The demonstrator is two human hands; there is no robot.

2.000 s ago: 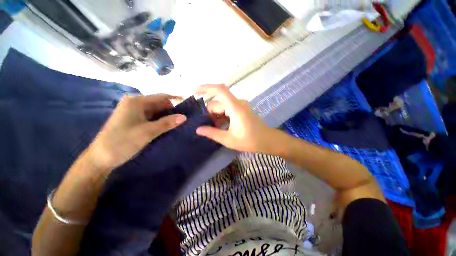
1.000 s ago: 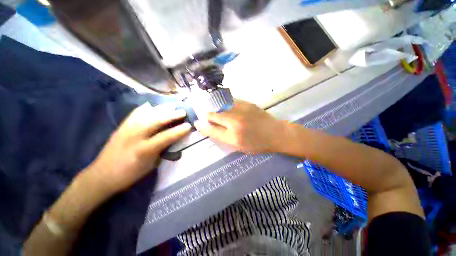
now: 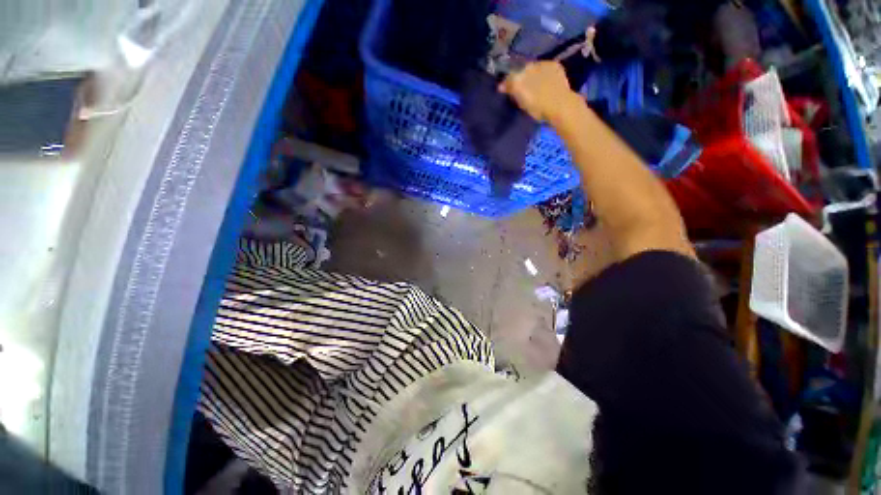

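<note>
My right hand [image 3: 541, 89] reaches out over the blue plastic basket [image 3: 415, 121] at the top middle. Its fingers are closed on the edge of a dark fabric piece [image 3: 497, 131], which hangs over the basket's near wall. More dark pieces lie in the basket, and small light-coloured strips show beside the hand. My left hand is not in view. The sewing machine head is out of the picture.
The table edge with the printed ruler [image 3: 159, 218] and blue trim runs down the left. A smartphone [image 3: 43, 114] lies on the table, cut off by the frame. A red basket [image 3: 720, 160] and a small white basket [image 3: 800, 280] stand right. Scraps litter the floor.
The view has swung right, away from the sewing machine. My right hand has left the needle area and now holds dark fabric at the blue basket. My left hand has gone out of view.
</note>
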